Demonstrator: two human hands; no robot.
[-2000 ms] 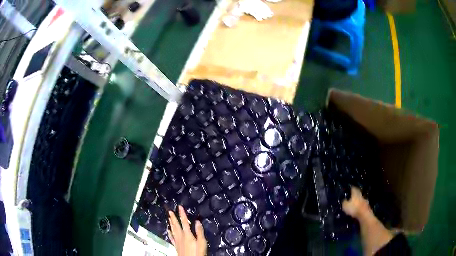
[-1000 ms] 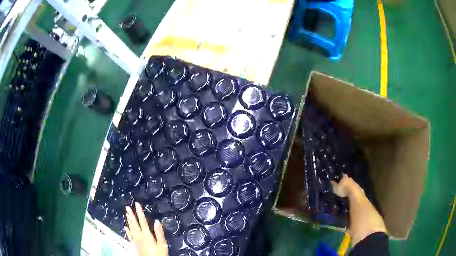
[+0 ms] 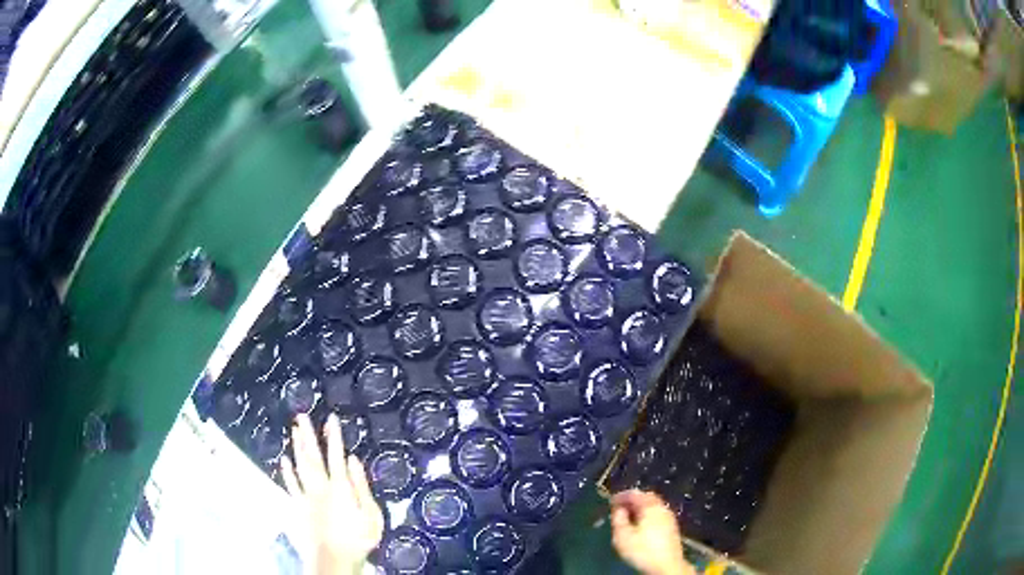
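A large glossy black blister tray [image 3: 460, 337] with rows of round pockets lies on the bench in the middle of the head view. My left hand [image 3: 331, 489] rests with spread fingers on the tray's near left edge. A brown open carton [image 3: 859, 449] stands to the right of the tray, with a dark pocketed tray [image 3: 707, 438] lying down inside it. My right hand [image 3: 642, 526] is at the carton's near left rim with its fingers curled; whether it holds anything is not clear.
A green belt [image 3: 241, 169] left of the bench carries several black cylindrical parts [image 3: 194, 273]. A white post [image 3: 357, 56] rises at the bench's far left edge. Tan cardboard [image 3: 595, 96] lies beyond the tray. A blue stool [image 3: 803, 135] and another carton [image 3: 932, 79] are at upper right.
My right hand has moved out of the carton's inside to its near left rim. The tray in the carton now lies lower and flatter. My left hand stays on the bench tray. The view has turned.
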